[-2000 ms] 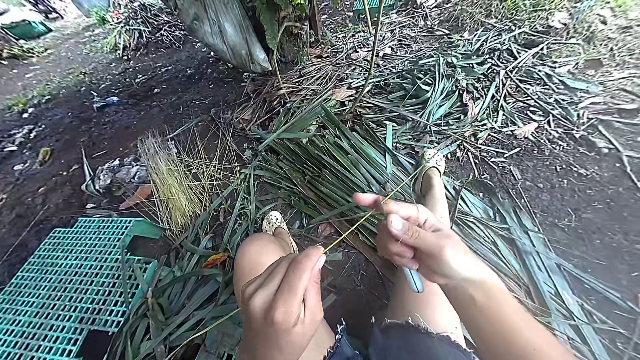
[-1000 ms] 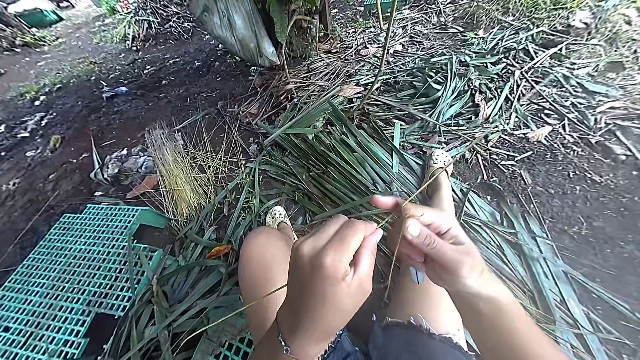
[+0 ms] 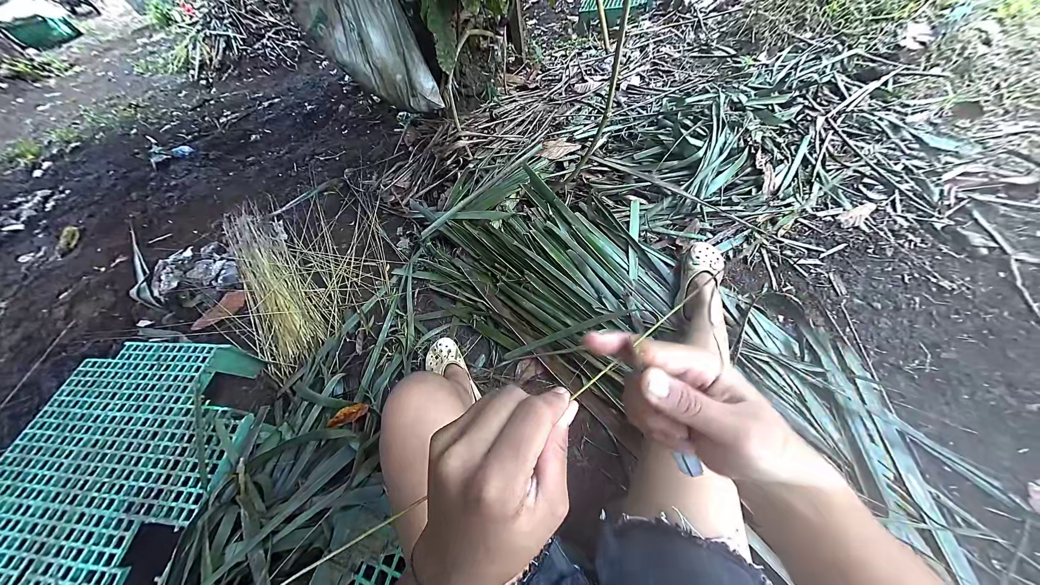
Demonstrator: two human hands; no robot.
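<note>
A thin yellow-green leaf rib point(image 3: 603, 375) runs diagonally between my two hands. My left hand point(image 3: 508, 471) pinches it between thumb and fingertips, and its tail comes out below toward the lower left. My right hand point(image 3: 691, 398) has the rib passing at its fingers, the index finger stretched out to the left; the same hand is closed around a small tool, of which only a bluish end point(image 3: 687, 464) shows under the palm. Long green leaf strips point(image 3: 561, 252) lie in a pile beyond my knees. A bundle of thin yellow ribs point(image 3: 284, 301) lies on the ground at the left.
A green plastic slatted panel point(image 3: 106, 455) lies at the lower left. Cut leaves point(image 3: 276, 496) spread beside my left leg, and more strips point(image 3: 886, 439) lie at the right. A thin upright stem point(image 3: 609, 89) and a weathered trunk or husk point(image 3: 378, 53) stand at the back.
My left hand has moved down and left from its place a second ago, farther from my right hand, with more of the rib showing between them.
</note>
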